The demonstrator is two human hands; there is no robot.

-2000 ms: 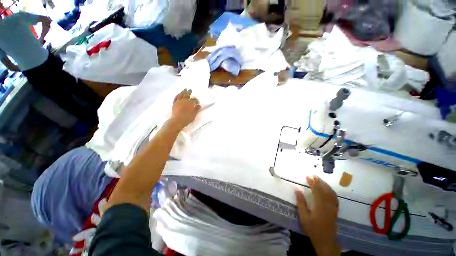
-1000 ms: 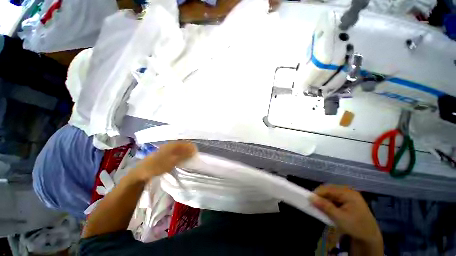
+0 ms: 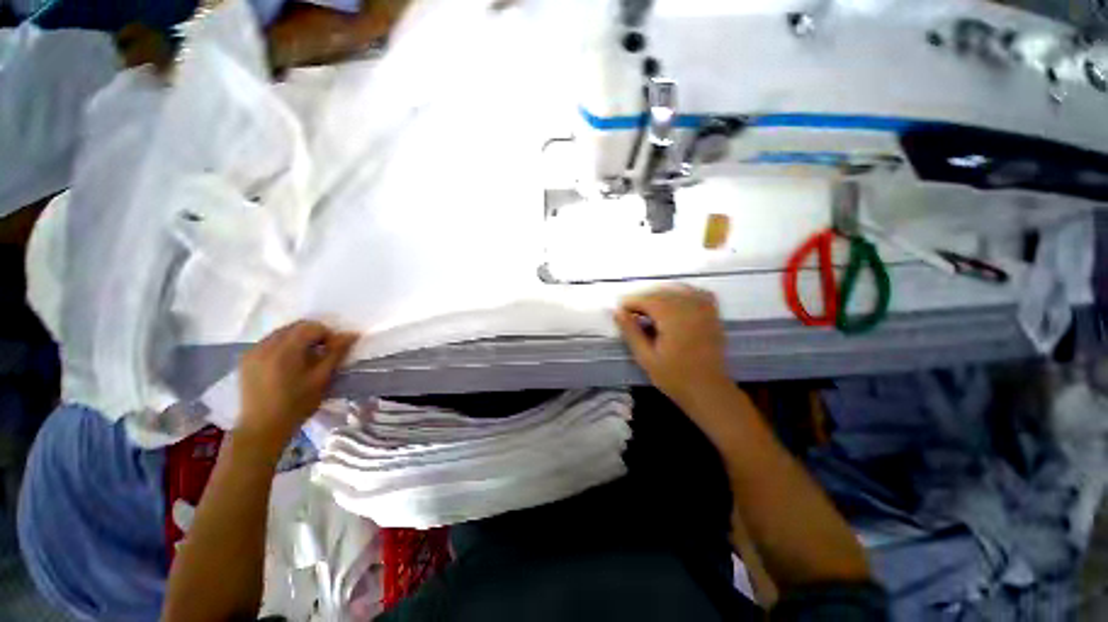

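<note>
A long white fabric strip (image 3: pixel 486 327) lies along the table's front edge, slightly curved. My left hand (image 3: pixel 292 371) pinches its left end and my right hand (image 3: pixel 676 344) pinches its right end, below the needle area. The sewing machine (image 3: pixel 753 146) stands behind my right hand; its presser foot area (image 3: pixel 650 201) has no strip under it. A layered stack of white strips (image 3: pixel 486 459) hangs below the table edge, over my lap.
Scissors (image 3: pixel 836 282) with red and green handles lie right of the needle, beside a tan tab (image 3: pixel 717 231) and small snips (image 3: pixel 976 267). White cut pieces (image 3: pixel 231 231) are piled at left. Red basket (image 3: pixel 416 561) and blue-grey cloth bundle (image 3: pixel 91 522) sit below the table.
Both hands came together over the front edge. The strip, earlier stretched slanting above my lap, now lies along the table edge. The view has turned and shifted right.
</note>
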